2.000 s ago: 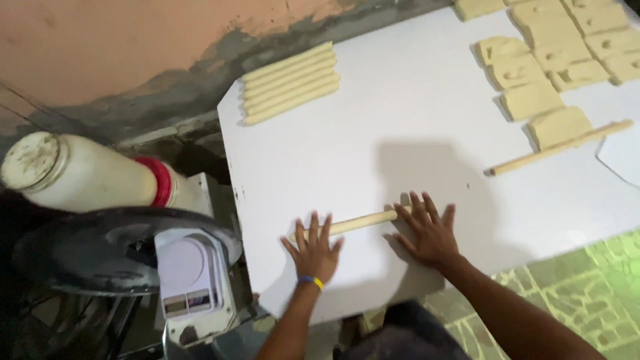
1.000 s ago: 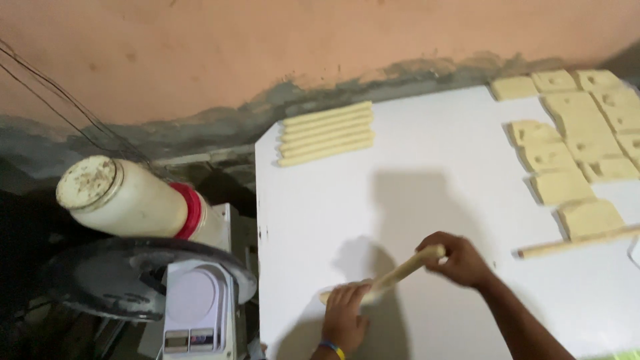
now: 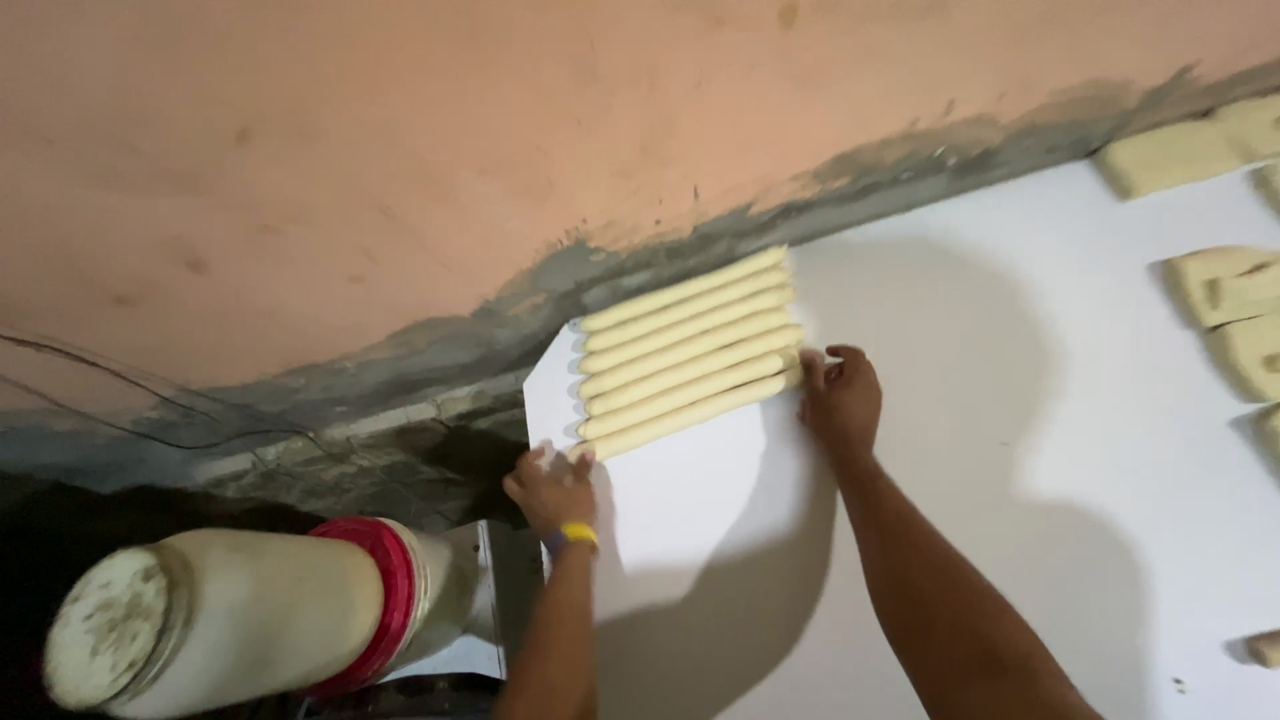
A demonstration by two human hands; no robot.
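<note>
Several long dough rolls (image 3: 690, 345) lie side by side in a slanted row near the far left corner of the white table. The nearest dough roll (image 3: 690, 412) has my left hand (image 3: 552, 492) at its left end, fingertips at the tip, with a yellow and blue wristband on that wrist. At the other end of the same roll is my right hand (image 3: 842, 395), its thumb and fingers close to the tip; whether they still pinch the dough is hard to tell.
Flat dough pieces (image 3: 1175, 158) lie along the table's right side, and the end of a wooden rod (image 3: 1268, 648) shows at the right edge. A plastered wall (image 3: 640, 120) borders the table. To the left stands a pale plastic container (image 3: 270, 600) with a red rim.
Both hands have moved from the table's near part to the row at the far left. The roll they handled now lies against the row. The view has shifted left.
</note>
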